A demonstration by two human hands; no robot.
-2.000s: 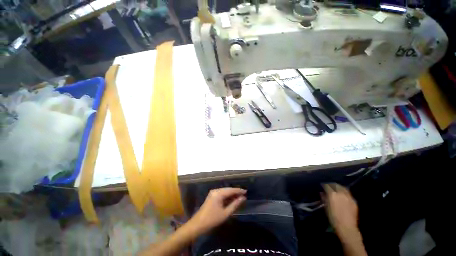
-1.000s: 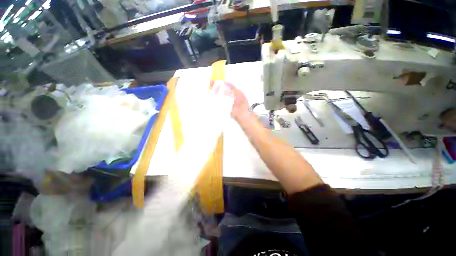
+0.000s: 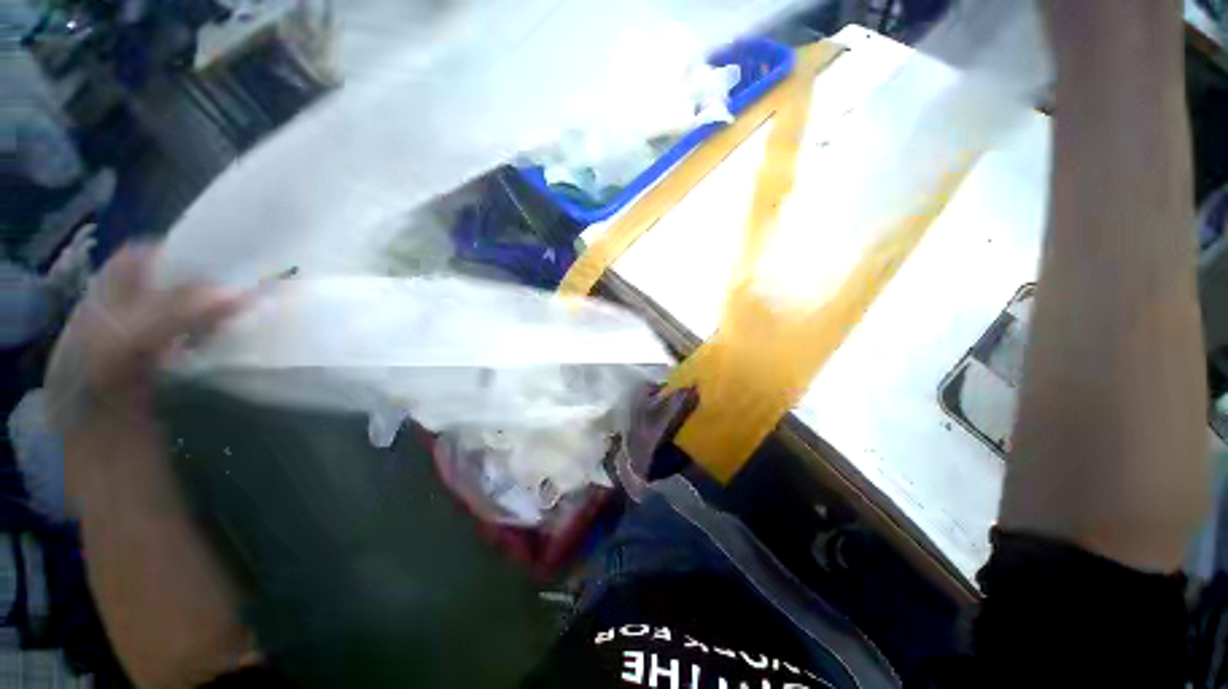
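A large sheet of sheer white fabric [image 3: 404, 318] stretches in the air from the left side across the top of the view, with another sheer part over the table at the upper right. My left hand [image 3: 148, 316], blurred, grips its edge at the far left. My right forearm [image 3: 1111, 296] rises along the right side; the right hand is cut off by the top edge. A wide yellow-tan paper strip [image 3: 781, 370] and narrower ones [image 3: 770, 222] lie on the white table [image 3: 902, 444] and hang past its edge, partly seen through the fabric.
A blue basket [image 3: 633, 195] holding white fabric stands beyond the table's left edge. A red container [image 3: 539, 545] with white pieces is below, near my lap. A metal-edged plate [image 3: 980, 390] is set in the table at right. The sewing machine head is out of view.
The view has swung left. The sheer fabric has been raised and spread out. My left hand has come into view gripping it; my right hand has left the picture at the top.
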